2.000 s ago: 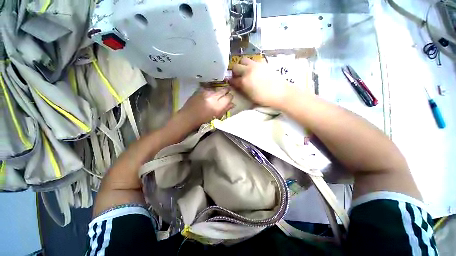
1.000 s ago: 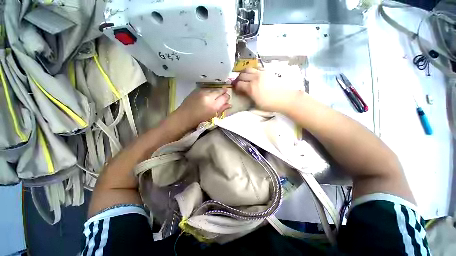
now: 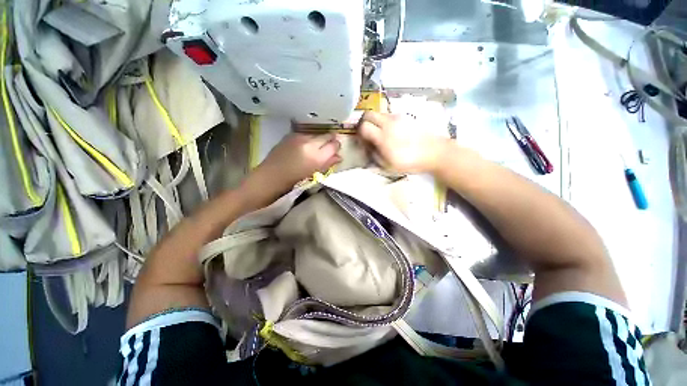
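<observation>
A beige bag [image 3: 343, 252] with a curved zipper [image 3: 377, 225] lies open on my lap and the table edge. Its upper edge reaches up to the machine. My left hand [image 3: 307, 153] rests on the bag's upper edge, left of the clamp, with fingers curled. My right hand [image 3: 395, 141] is just right of it, with fingertips bent down at the yellow clamp [image 3: 369, 102] below the needle area. The fingertips of both hands are partly hidden, and I cannot tell what small piece, if any, they pinch.
The white machine head [image 3: 279, 56] with a red switch [image 3: 199, 51] stands above my left hand. Beige bags with yellow seams [image 3: 90, 151] hang at the left. Red-and-black snips [image 3: 529, 145] and a blue-handled screwdriver [image 3: 636, 188] lie at the right.
The machine and table have shifted slightly in view. My right hand's fingers have bent down more at the clamp. My left hand has drawn slightly left and down from the clamp.
</observation>
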